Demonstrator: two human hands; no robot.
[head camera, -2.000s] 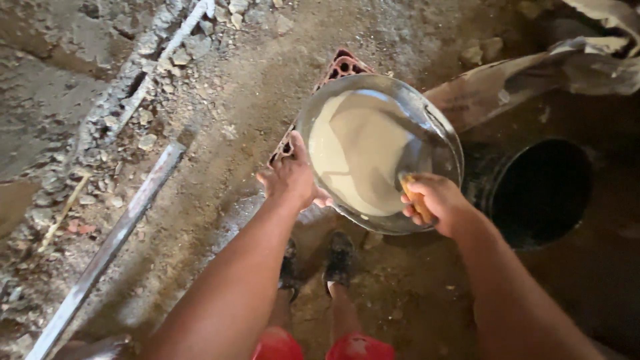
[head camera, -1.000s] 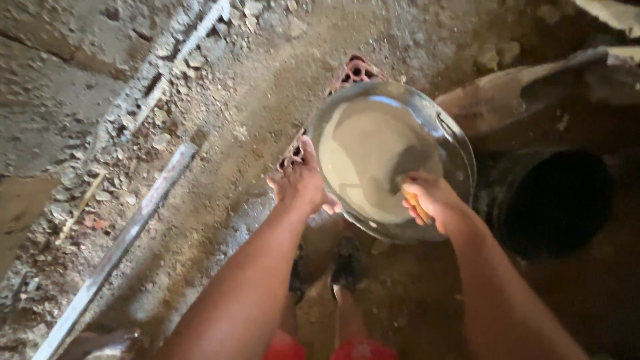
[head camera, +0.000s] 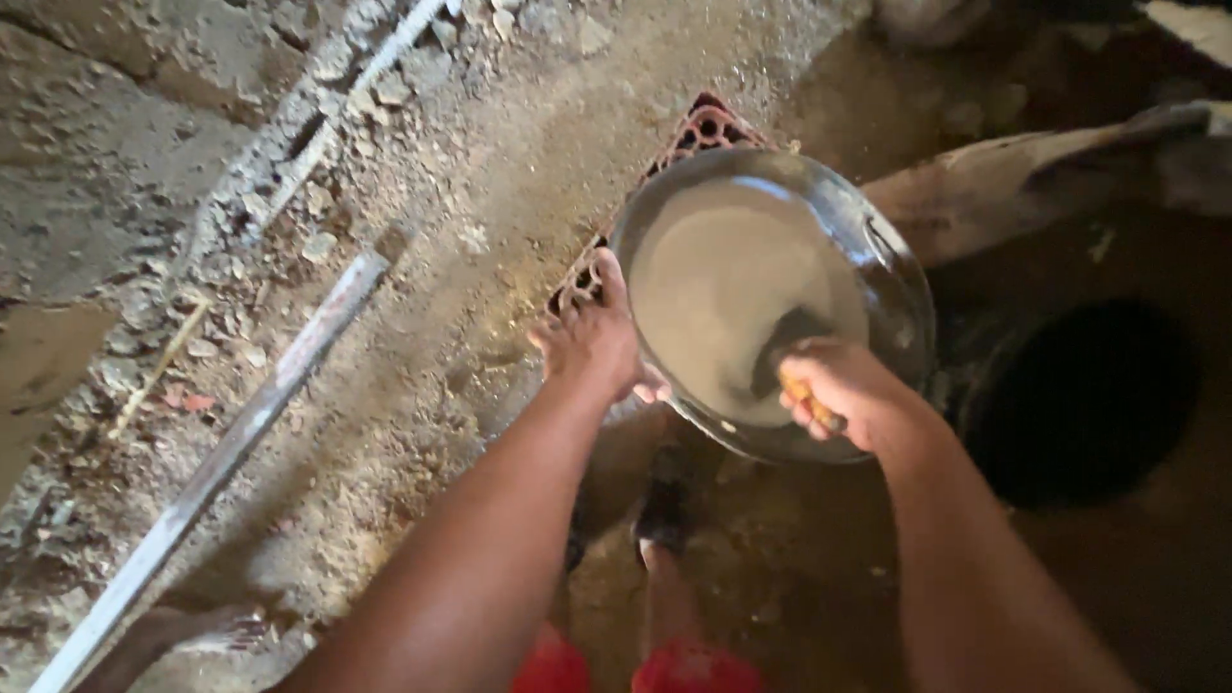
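Note:
A round, shiny basin (head camera: 895, 260) holds smooth grey-beige wet mix (head camera: 722, 279) and rests on a red hollow clay brick (head camera: 709, 130). At its left rim is my left hand (head camera: 592, 337), fingers spread against the rim and beside the brick, the thumb low by the basin's side; part of its grip is hidden. My right hand (head camera: 833, 390) is closed around the yellowish handle of a trowel (head camera: 794, 332), whose dark blade dips into the mix near the right side of the basin.
A dark round bucket (head camera: 1083, 404) stands to the right. Behind it lies a crumpled sack or sheet (head camera: 1001, 183). A long straight bar (head camera: 241, 438) lies on the dirt floor at left, near rubble (head camera: 318, 245). Another person's bare foot (head camera: 217, 628) shows at lower left.
The mix now has a smoother, more even surface than two seconds ago, when pale and darker patches showed. Another person's foot is now plainly visible at lower left.

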